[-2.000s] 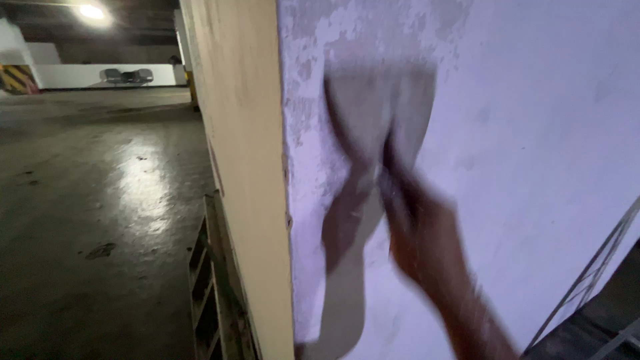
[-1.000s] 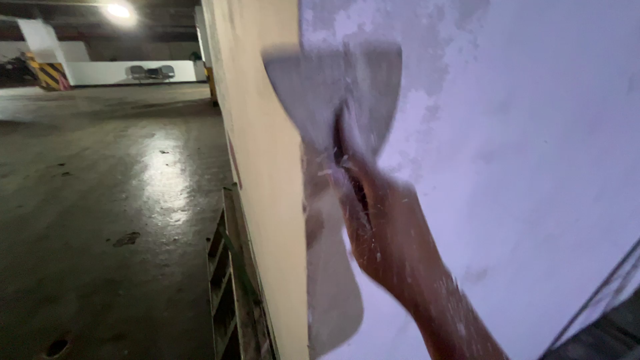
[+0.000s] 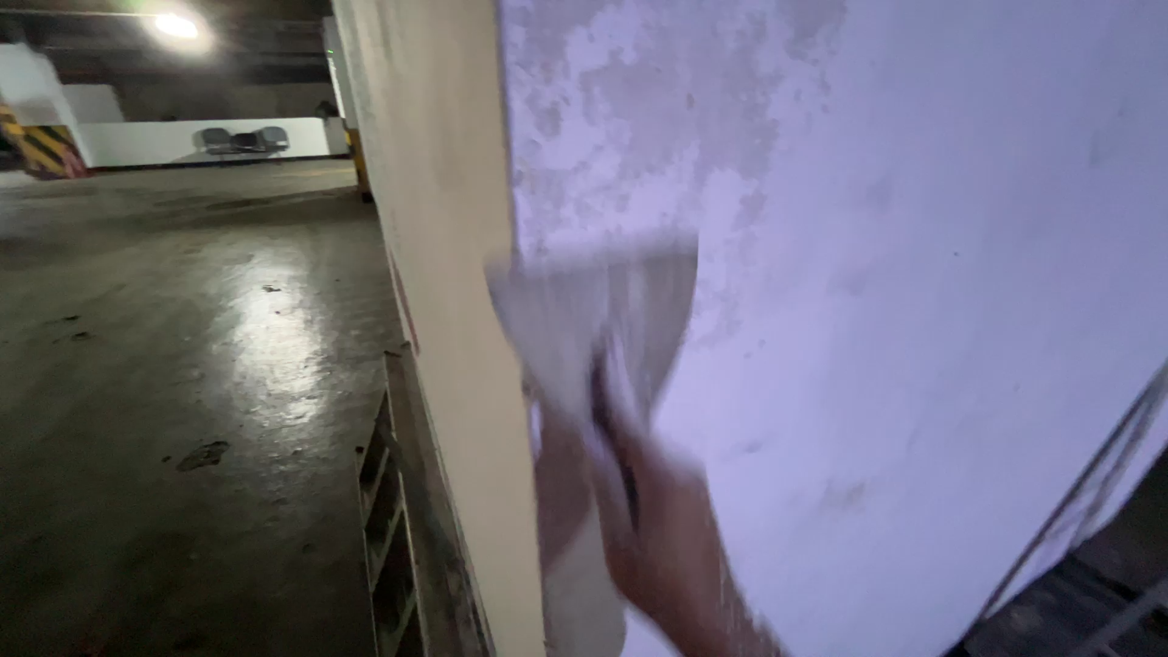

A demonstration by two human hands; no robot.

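Observation:
My right hand (image 3: pixel 652 511) is closed around a wide putty knife (image 3: pixel 607 315), which is blurred by motion. The flared metal blade points upward over the right face of a painted wall (image 3: pixel 867 319), and its left corner reaches past the wall's vertical corner. Patchy, flaked paint marks the wall above the blade. The hand's shadow falls on the wall just below and left of it. Whether the blade touches the surface cannot be told. My left hand is not in view.
A ladder-like frame (image 3: pixel 392 511) stands along the wall's left face. Beyond it spreads a shiny concrete floor (image 3: pixel 182 365). Chairs (image 3: pixel 245 140) and a striped pillar (image 3: pixel 46 146) are far back. Dark diagonal rails (image 3: pixel 1077 497) cross the lower right.
My right hand and the putty knife are lower on the wall than a second ago. Before that, the blade moved left from the right face to the corner.

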